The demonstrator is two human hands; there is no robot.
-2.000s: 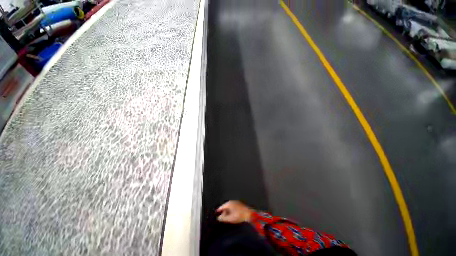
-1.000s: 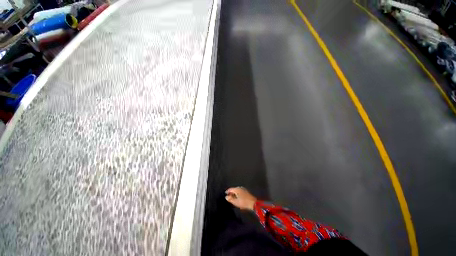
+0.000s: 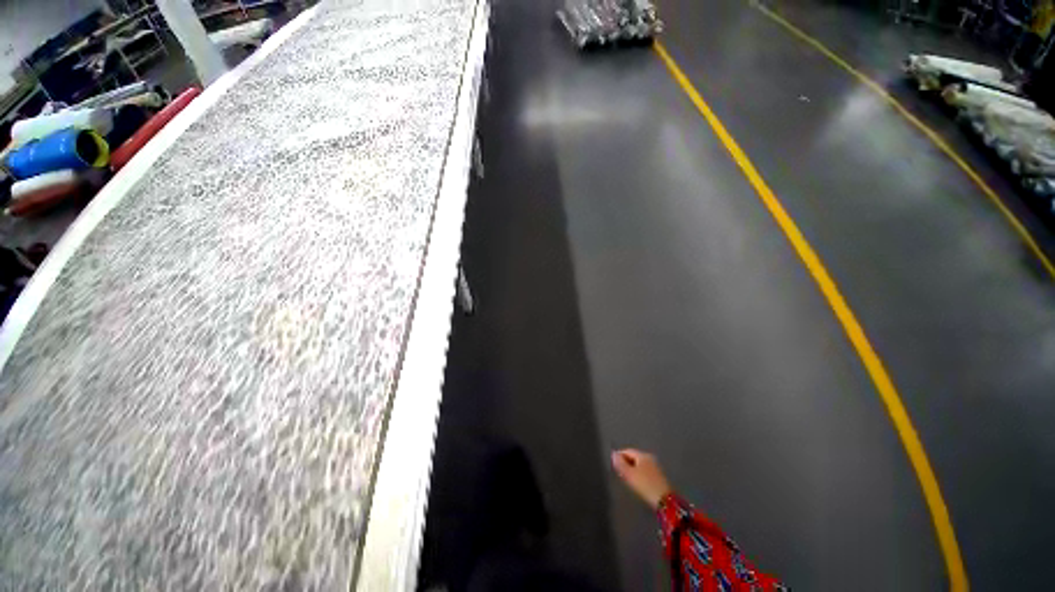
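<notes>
The leopard-print fabric (image 3: 266,289) lies flat over the long table, grey-white with dark spots. Its straight selvedge runs along the pale table border (image 3: 407,463). My right hand (image 3: 642,474), in a red patterned sleeve, hangs over the floor to the right of the table and touches nothing. Its fingers look curled, with nothing seen in them, but it is small and slightly blurred. My left hand is not in the picture.
The grey floor (image 3: 694,289) has a yellow line (image 3: 821,278) beside the table. Wrapped rolls (image 3: 607,21) stand at the far end of the aisle. More rolls (image 3: 1001,127) lie at the right. A blue roll (image 3: 52,153) and a red roll (image 3: 156,125) lie left of the table.
The view has moved forward along the table and tilted up. Rolls at the aisle's far end have come into view. My right hand has swung right, away from the table edge.
</notes>
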